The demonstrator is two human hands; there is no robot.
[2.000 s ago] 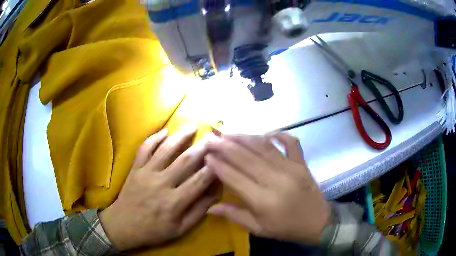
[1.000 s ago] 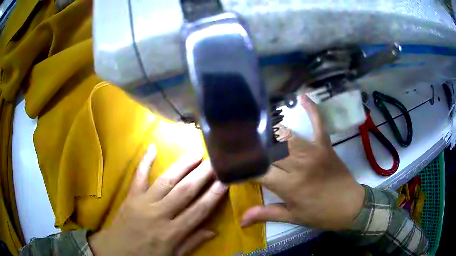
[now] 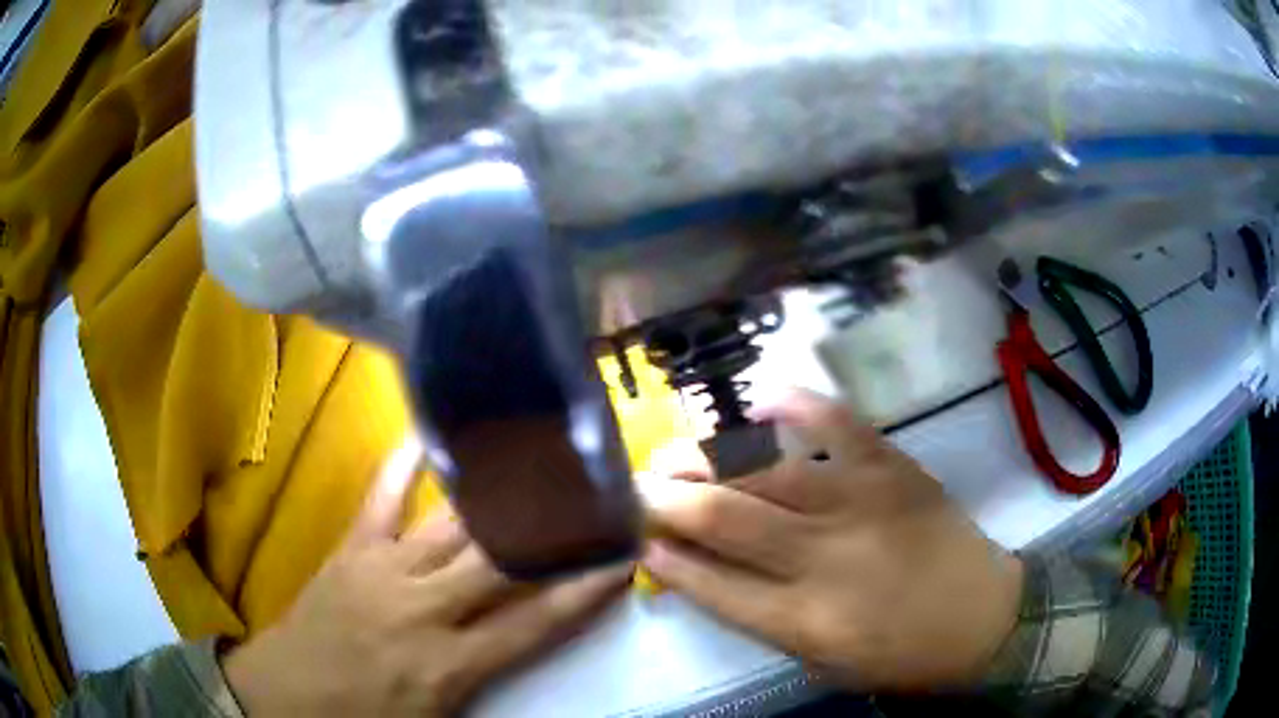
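The mustard-yellow cloth (image 3: 302, 484) lies on the white table to the left and runs under the sewing machine head (image 3: 673, 112). A dark shiny part of the head hides the needle area. My left hand (image 3: 407, 610) lies on the cloth, its fingertips partly hidden behind that part. My right hand (image 3: 842, 561) is right of it, blurred, fingertips close together at a small yellow edge of the cloth just right of the shiny part. I cannot tell whether the right fingers pinch it. The tension assembly (image 3: 718, 393) is above the right fingertips.
Scissors with one red handle loop (image 3: 1059, 421) and one dark green loop lie on the table to the right. A turquoise-green basket (image 3: 1217, 561) with yellow and red scraps is below the table's curved edge. More yellow cloth (image 3: 42, 463) hangs at the far left.
The view has moved closer over the machine head. My right hand left the cloth, reached near the head, and is now back beside my left hand. The cloth's front part has moved away from the table edge.
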